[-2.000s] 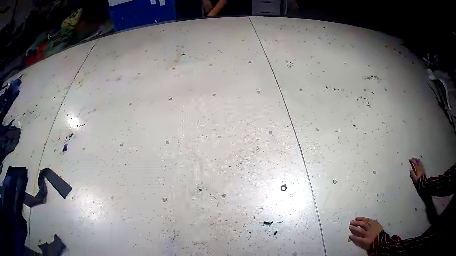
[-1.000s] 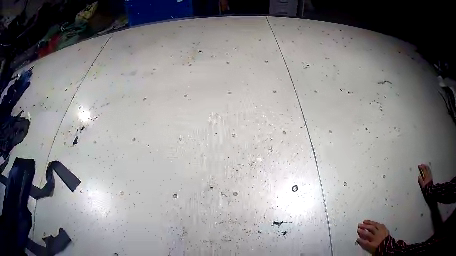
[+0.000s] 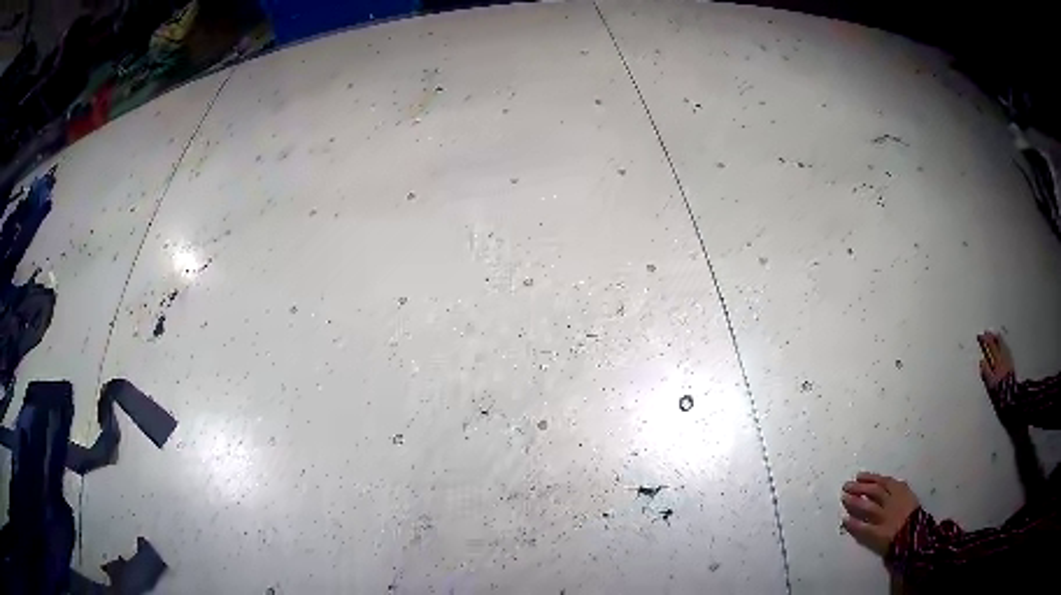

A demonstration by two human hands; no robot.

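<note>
A huge white table [image 3: 465,349] fills the view, with dark seam lines, small round marks and dark specks. My left hand [image 3: 878,511] rests palm down at the lower right, fingers slightly apart and pointing left. My right hand [image 3: 995,358] rests farther up by the right edge, small and partly blurred; a thin yellowish bit shows along its fingers, and I cannot tell what it is. No fabric touches either hand. Both sleeves are dark with red marks.
Dark navy fabric [image 3: 41,488] lies at the lower left, with a bent dark strip [image 3: 142,413] and a ragged-ended piece [image 3: 137,566] beside it. A crumpled dark heap [image 3: 26,314] lies above. Beyond the far edge are coloured cloth [image 3: 93,116] and a blue box [image 3: 332,18].
The view has tilted down, so the person's hand and forearm beyond the far edge have left the picture. My hands and the fabric have not visibly moved on the table.
</note>
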